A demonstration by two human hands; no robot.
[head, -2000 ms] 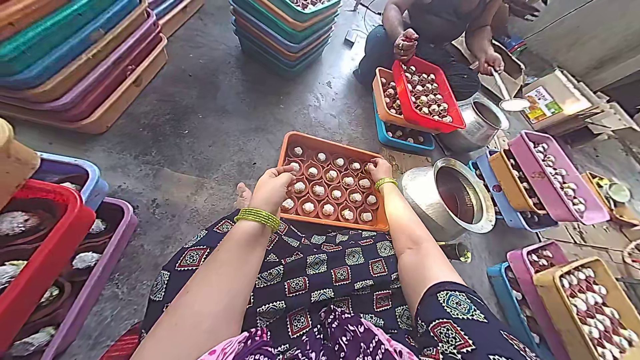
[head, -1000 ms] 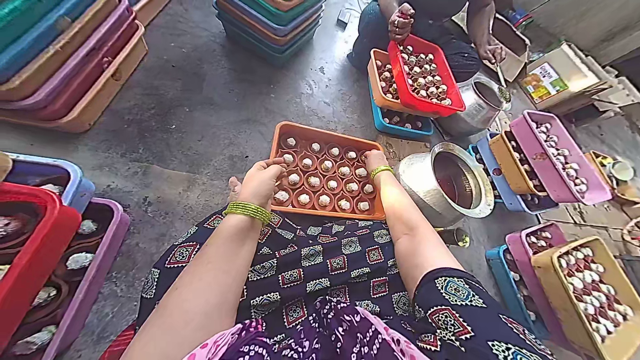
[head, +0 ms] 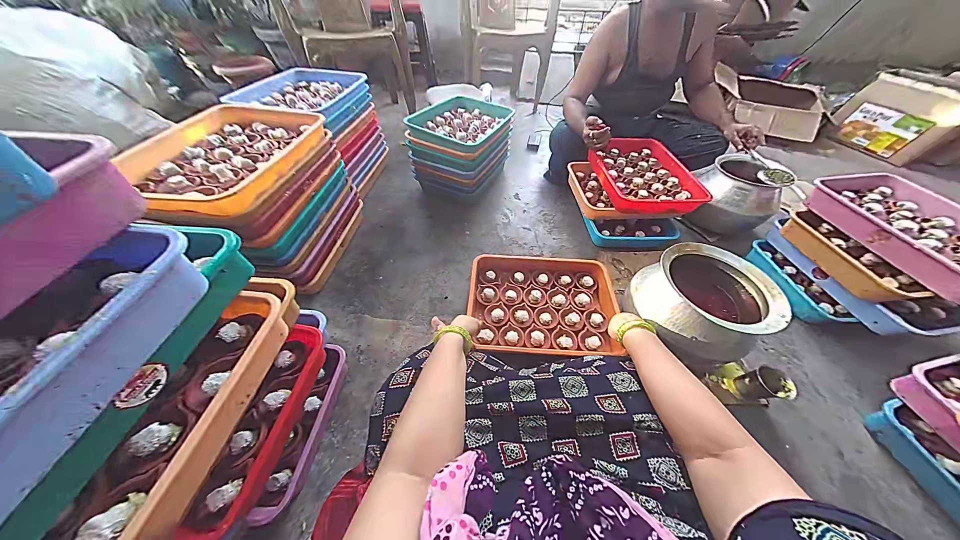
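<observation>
An orange plastic tray [head: 541,261] lies in front of my lap. Rows of small round clay cups [head: 535,296] fill it, each with a white lump inside. My left hand [head: 463,325] grips the tray's near left corner, and my right hand [head: 624,327] holds its near right corner. Green bangles circle both wrists. Just right of the tray stands a metal pot [head: 679,315] with dark liquid in it. Beside that pot, close to my right forearm, is a small metal tumbler [head: 765,384].
Stacks of filled trays rise on the left [head: 225,202], straight ahead [head: 459,150] and on the right [head: 885,247]. A person [head: 645,90] sits opposite with a ladle [head: 776,175] over a second pot [head: 739,199], behind a red tray [head: 651,196]. Cardboard boxes [head: 892,120] stand behind.
The view has tilted up, bringing in more stacks and chairs. Both hands stay on the orange tray; my left hand has shifted from its left side toward the near corner.
</observation>
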